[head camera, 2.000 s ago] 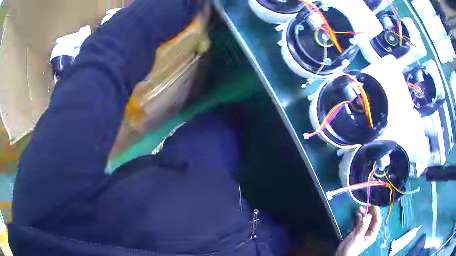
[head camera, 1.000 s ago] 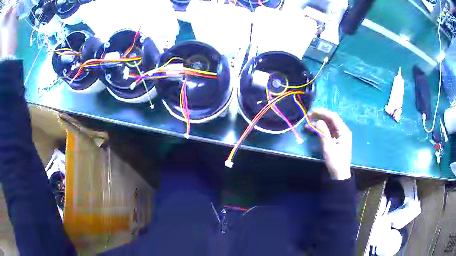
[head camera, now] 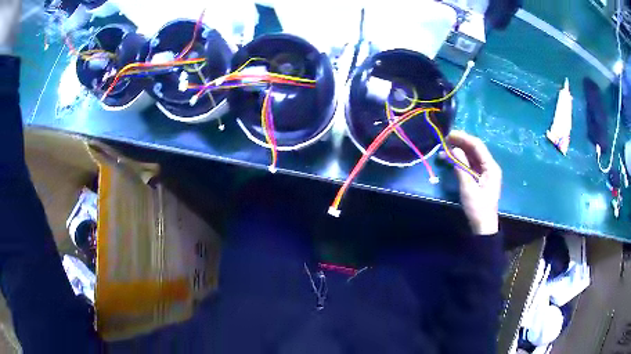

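Note:
Camera housings with round black interiors stand in a row along the green bench's front edge. The rightmost housing (head camera: 377, 131) has thin red, orange, yellow and purple wires (head camera: 370, 148) hanging over its rim, with a small white connector plug (head camera: 334, 212) past the bench edge. My right hand (head camera: 479, 181) is at this housing's right rim, fingers bent, with a yellow-purple wire running to the fingers. Whether it grips wire or rim cannot be told. My left hand (head camera: 8, 29) is blurred and cut off at the top left edge; its fingers are hidden.
A white tube (head camera: 561, 119), dark tweezers (head camera: 515, 91) and a dark handheld item (head camera: 596, 114) with a pale cord lie on the right of the bench (head camera: 546, 200). A metal box (head camera: 462, 45) stands behind. Cartons sit below, left (head camera: 149, 242) and right (head camera: 609, 290).
The view has swung round from the right end of the bench, then shifted slightly, placing the housings higher and further right. My right hand stays beside the rightmost housing. My left arm has come to the far left.

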